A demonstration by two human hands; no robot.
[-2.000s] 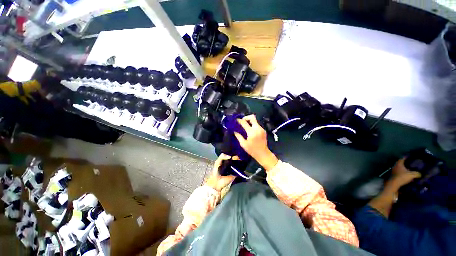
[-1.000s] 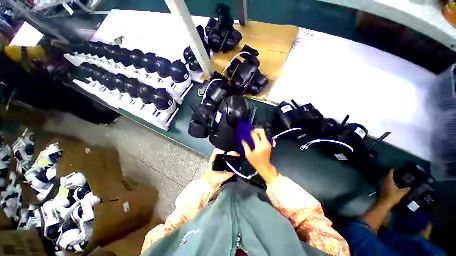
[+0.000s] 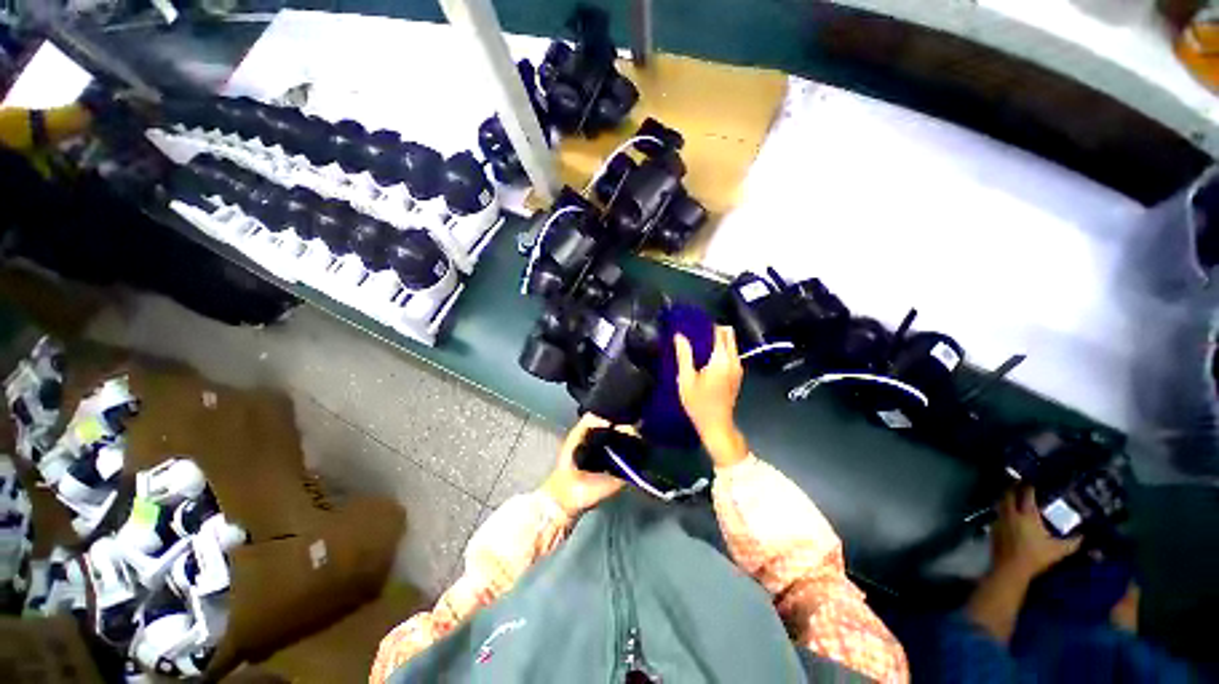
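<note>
A black security camera (image 3: 614,350) with round heads and a small white label is held over the bench's near edge in front of me. My left hand (image 3: 586,468) grips its black base at the near end. A white pigtail cable (image 3: 647,481) loops from that end. My right hand (image 3: 709,388) holds a dark purple cloth (image 3: 685,350) against the camera's right side. The fingers partly hide the cloth, and the cloth hides part of the housing.
Black cameras lie on the dark green bench (image 3: 802,441), on cardboard (image 3: 731,114) and to the right. White racks (image 3: 431,310) with black balls stand left. A white post (image 3: 501,80) rises behind. Cartons (image 3: 288,521) are on the floor. Another person's hand (image 3: 1029,541) holds a camera right.
The cloth and my right hand have shifted slightly right along the camera. The held camera has turned, its label now facing up. The neighbour's hand and camera have moved a little left.
</note>
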